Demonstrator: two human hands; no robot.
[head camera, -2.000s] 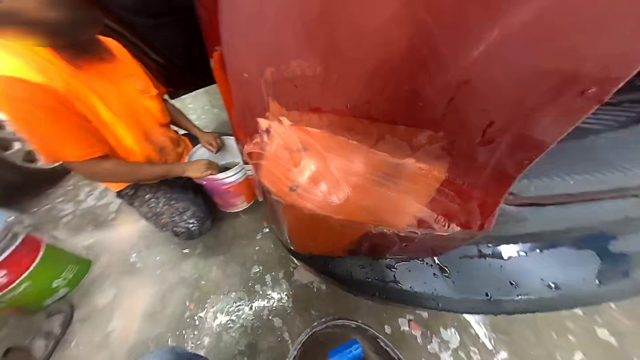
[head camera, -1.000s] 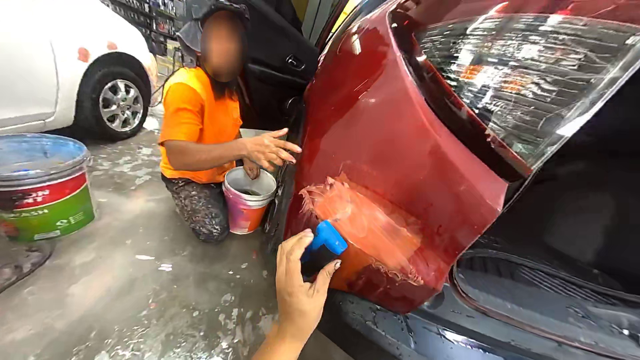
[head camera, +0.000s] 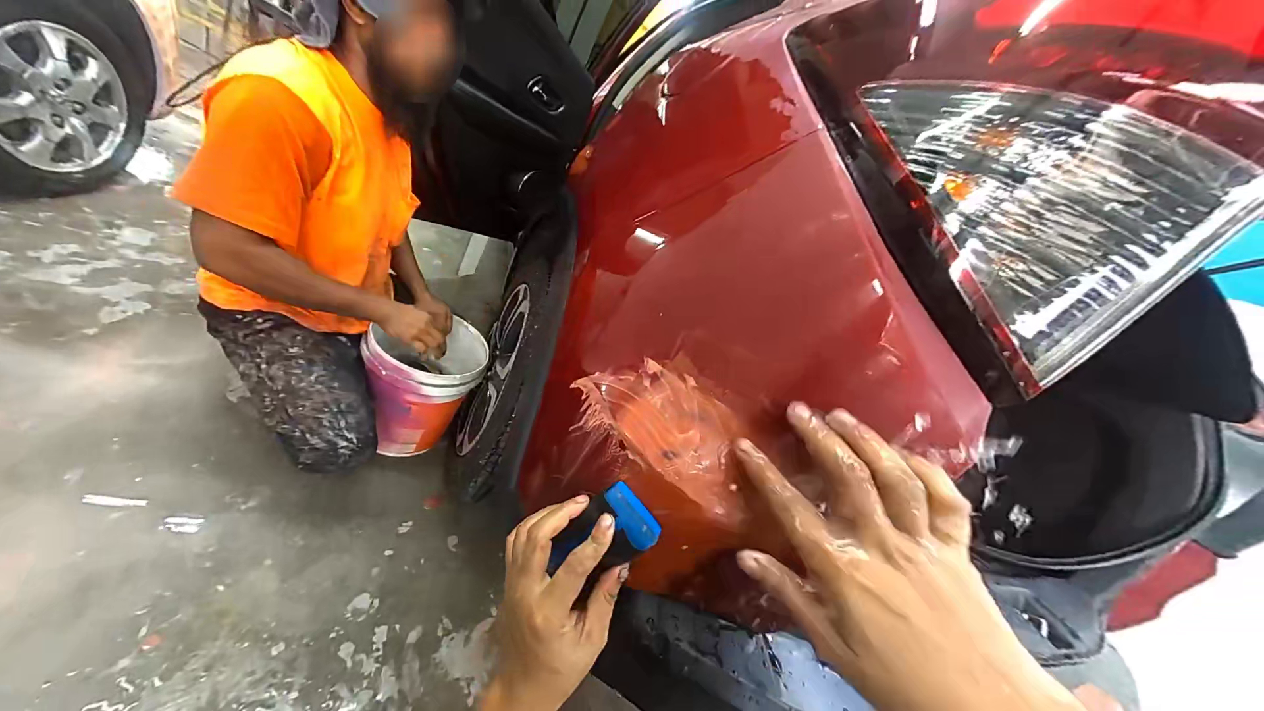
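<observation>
My left hand grips a sanding block with a blue edge and a dark body, held in front of the lower part of a dark red car body panel. My right hand is spread, palm toward the panel, over or against the right side of an orange filler patch; whether all its fingertips touch cannot be told. Nothing shows in that hand. The patch has ragged, smeared edges, and the panel around it looks wet.
A person in an orange shirt kneels at the left, both hands at a white and pink bucket beside the car's wheel. A clear-lensed car lamp is at upper right, above a dark bumper. Another car's wheel stands far left.
My right hand has come into view over the orange patch. My left hand still holds the block. The kneeling person's raised hand has gone down to the bucket. The view has shifted.
</observation>
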